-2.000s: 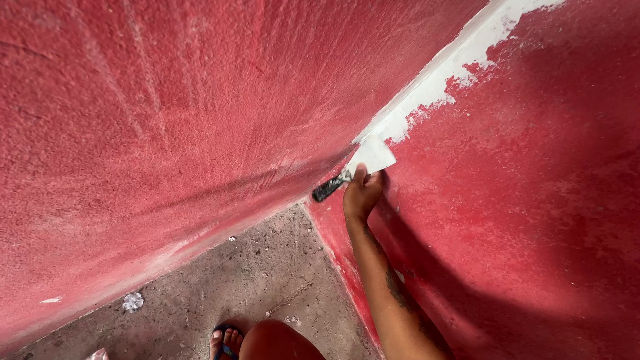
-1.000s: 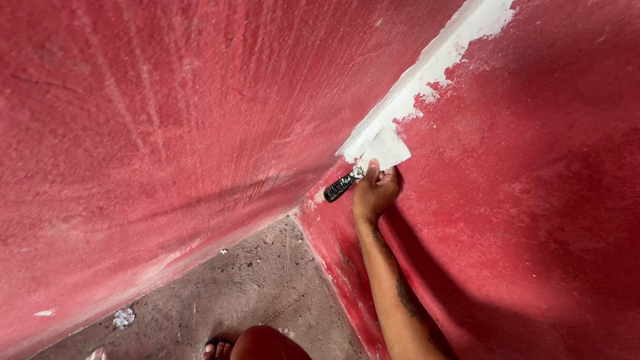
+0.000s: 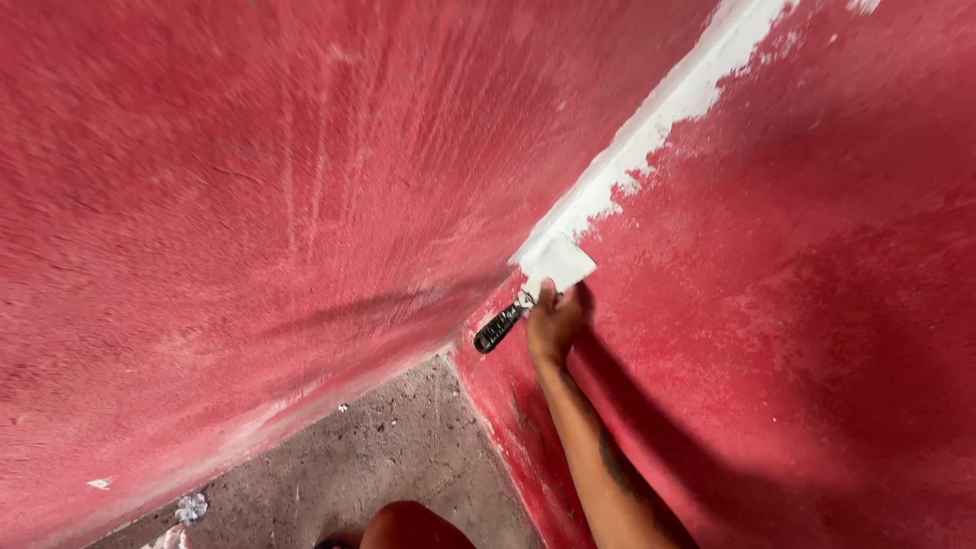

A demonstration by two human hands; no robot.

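My right hand (image 3: 555,320) grips a putty knife (image 3: 561,263) near the base of its broad, pale blade, with the thumb on the blade. The knife's black handle points down and left, away from the palm. Its blade lies against the corner between two red walls, at the lower end of a band of white filler (image 3: 663,126). That band runs up the corner with a ragged edge on the right wall (image 3: 762,305). My left hand is out of view.
The left wall (image 3: 229,191) meets a rough concrete floor (image 3: 412,450) below. On the floor lie a crumpled pale scrap (image 3: 191,508) and another pinkish-white thing (image 3: 171,538). My knee (image 3: 412,528) shows at the bottom edge.
The white band reaches a little lower down the corner than two seconds ago. My right hand has stayed on the putty knife near the band's lower end.
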